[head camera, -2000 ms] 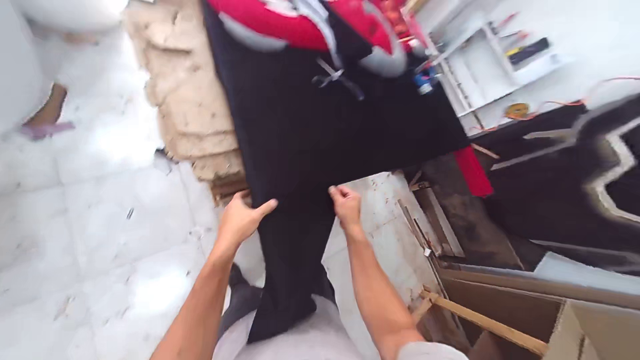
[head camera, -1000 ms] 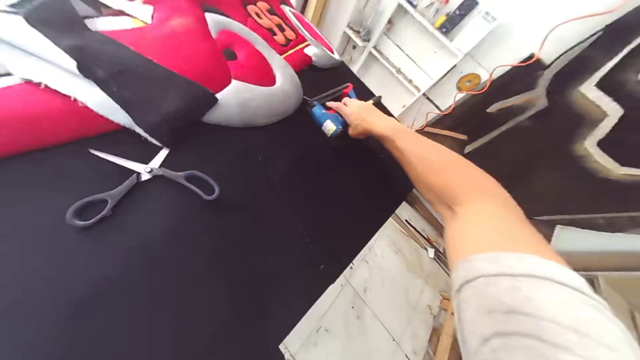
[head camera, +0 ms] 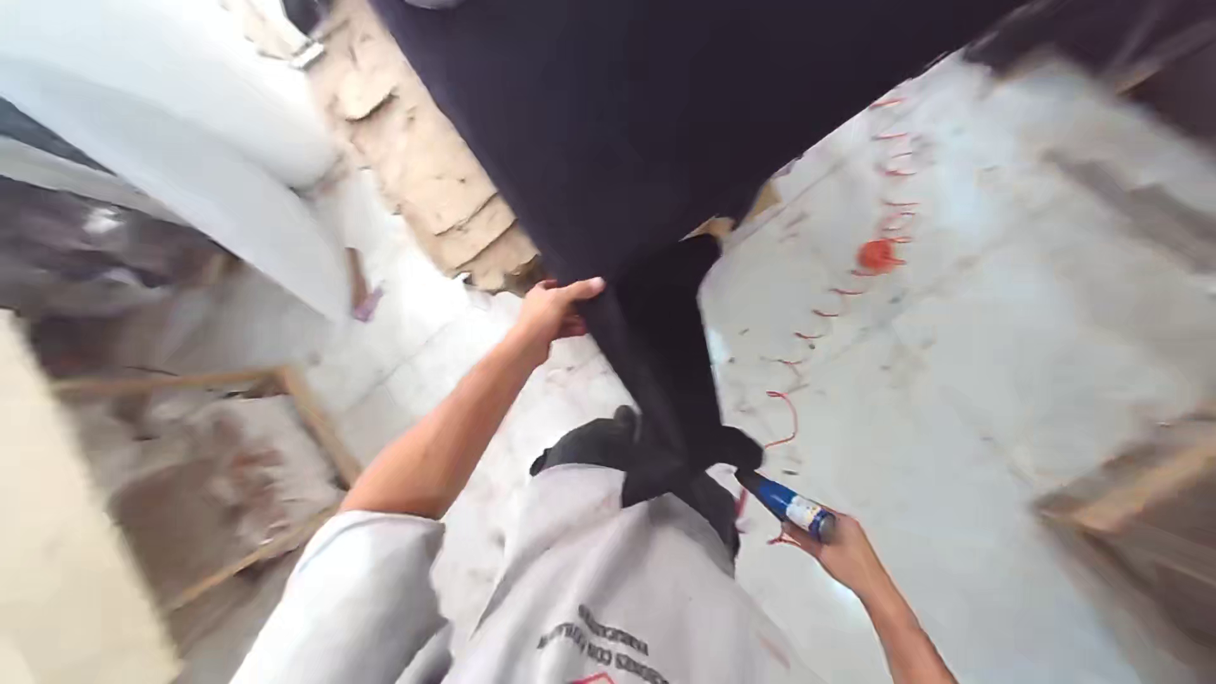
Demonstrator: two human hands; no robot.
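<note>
Black fabric (head camera: 665, 123) covers a board or tabletop, and its loose end hangs from the near corner toward my body. My left hand (head camera: 556, 313) grips the fabric at that corner, thumb on top. Low on the right, my right hand (head camera: 836, 546) holds a blue handheld tool (head camera: 793, 506), likely an air stapler, beside the hanging cloth. Its far end is close to the fabric's lower edge. A coiled red-orange air hose (head camera: 879, 255) runs down the right side toward the tool.
Stacked tan sheets (head camera: 427, 171) with ragged edges lie left of the black fabric. A wooden frame (head camera: 309, 418) is on the floor at left, and a wooden piece (head camera: 1140, 484) lies at right. Large white sheets (head camera: 190, 123) stand at upper left. The floor (head camera: 959, 399) is pale tile.
One second ago my right hand was at the blue tool on the black fabric; now it holds it low at the right. My left hand is back in view at the corner. The view has swung widely.
</note>
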